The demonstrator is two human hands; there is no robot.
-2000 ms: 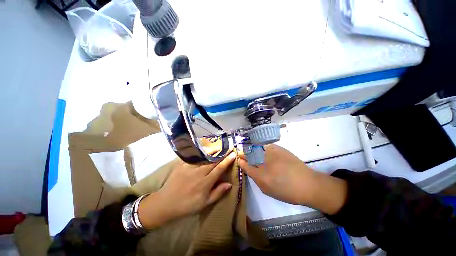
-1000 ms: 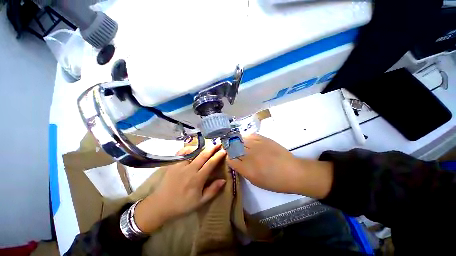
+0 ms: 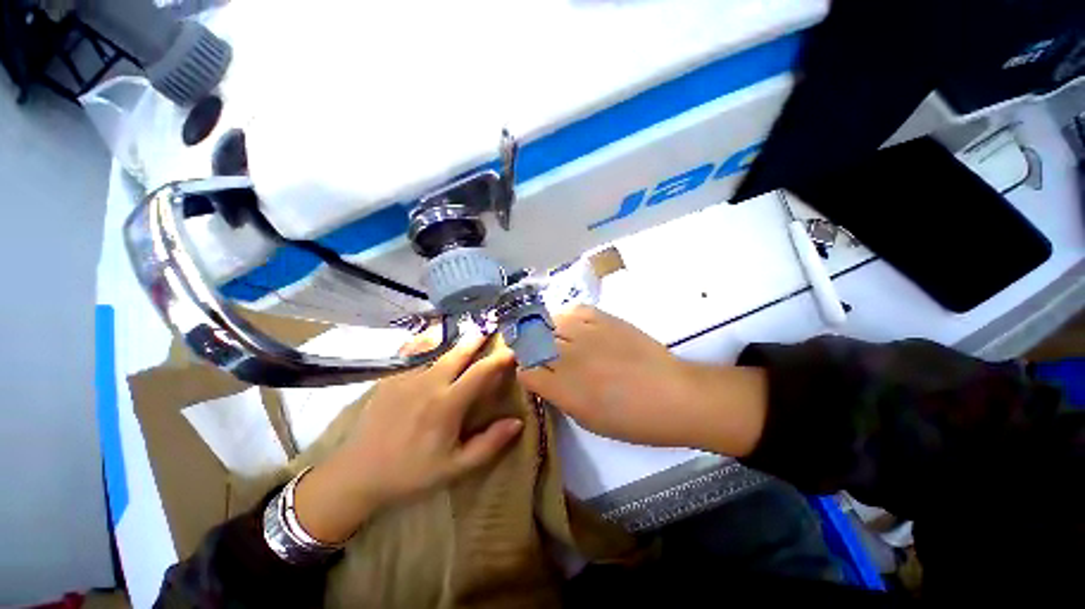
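Observation:
The tan cloth [image 3: 476, 535] lies under the needle area and hangs over the table's front edge, with a dark speckled overlocked edge [image 3: 543, 446] on its right. My left hand [image 3: 411, 428] lies flat on the cloth, fingertips beside the presser foot area, thumb apart. My right hand [image 3: 619, 375] is at the right of the foot, its fingertips on the cloth edge and partly hidden by the grey-blue block [image 3: 532, 341]. The white sewing machine [image 3: 476, 95] stands above. The needle itself is hidden behind metal parts and fingers.
A shiny curved guard [image 3: 179, 280] stands at the machine head's left end. A black smartphone [image 3: 940, 226] and a white pen-like tool [image 3: 816, 271] lie right of the bed. White cloth [image 3: 238, 428] shows among the tan at left. Black cloth [image 3: 833, 95] drapes over the machine arm.
The view has shifted, so the machine sits further left and more tilted in the picture. Both hands stay at the needle area, and a small tan piece now shows behind the foot.

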